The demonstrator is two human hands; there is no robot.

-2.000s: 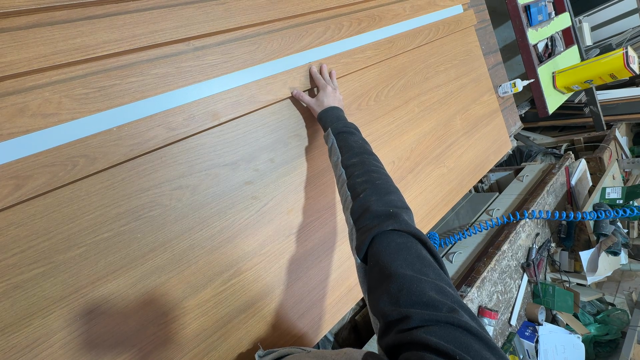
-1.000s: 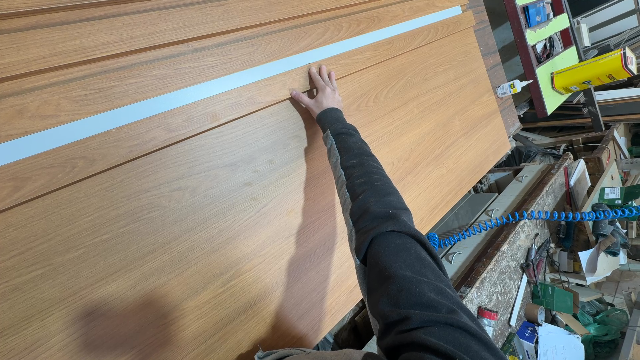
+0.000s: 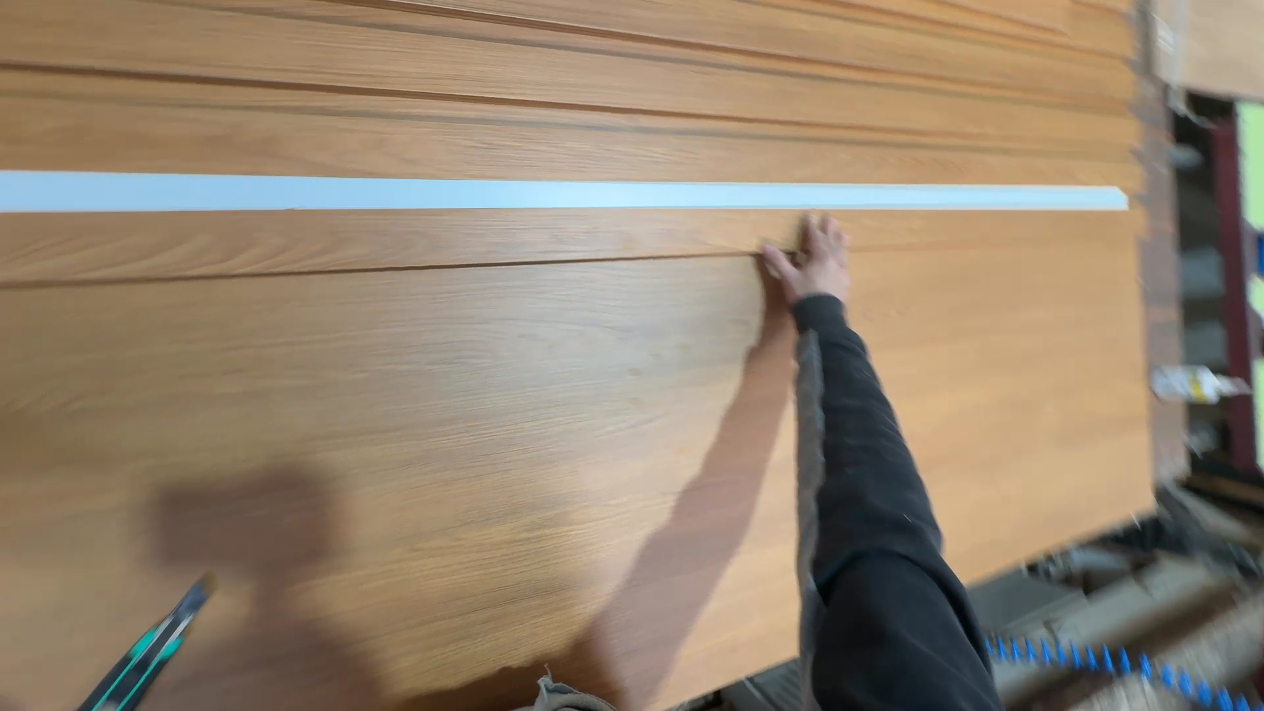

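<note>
My right hand [image 3: 812,265], in a dark sleeve, lies palm down with thumb and fingers apart at the seam between a narrow wood-grain strip [image 3: 592,237] and a wide wood-grain panel [image 3: 494,415]. Its fingertips reach near a long white-blue strip [image 3: 553,194]. At the lower left, a utility knife [image 3: 148,647] with a black and green handle points up and right over the panel. Its rear part is cut off by the frame edge, and what holds it is hidden. My left hand is out of view.
More wood-grain boards [image 3: 592,74] lie along the top. Beyond the right edge are a white bottle [image 3: 1195,384] and a dark red-edged rack [image 3: 1234,296]. A blue coiled hose [image 3: 1116,662] runs below the panel at the lower right.
The view has turned and shifted left. The utility knife has come into sight at the lower left. My right hand keeps its place at the seam.
</note>
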